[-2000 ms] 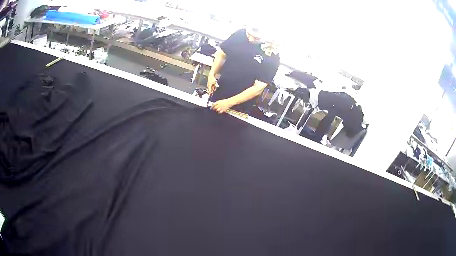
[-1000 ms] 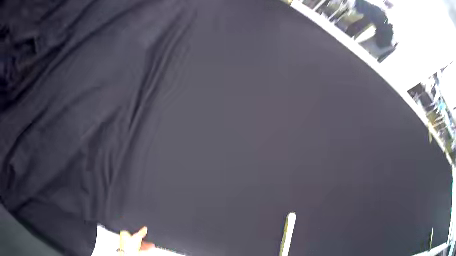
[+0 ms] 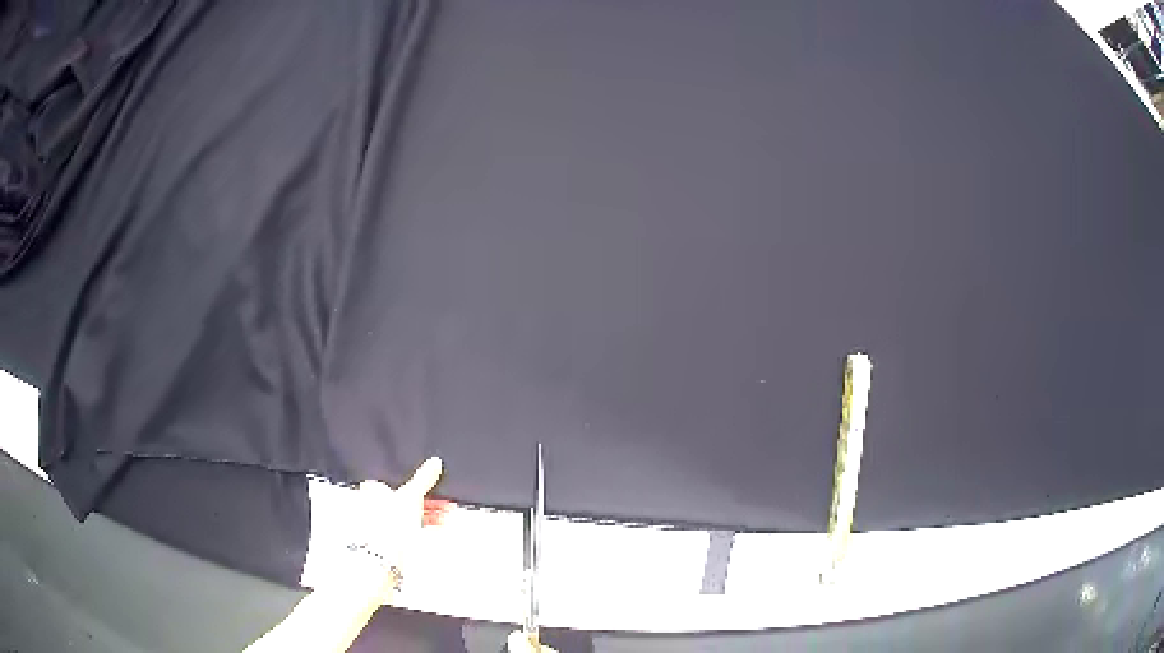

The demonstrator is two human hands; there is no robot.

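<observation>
Black fabric (image 3: 613,281) covers most of the table, smooth in the middle and folded at the left. Its near edge lies along a white border. My left hand (image 3: 383,510) is at this edge, left of centre, overexposed, with one finger or thumb stretched out over the fabric; whether it grips the cloth is unclear. My right hand (image 3: 530,642) shows only as a small part at the bottom rim. It holds shears (image 3: 535,549) pointing away from me, the blade tip above the fabric edge.
A narrow pale yellow bar (image 3: 849,440) lies across the near fabric edge at the right. A small grey strip (image 3: 717,563) shows on the white border (image 3: 779,568). Bunched black folds (image 3: 77,77) are at the far left. Grey floor shows below the table.
The view has dropped from the far side and the other person to the near edge. My left hand shows higher in the picture, and my right hand with the shears has appeared.
</observation>
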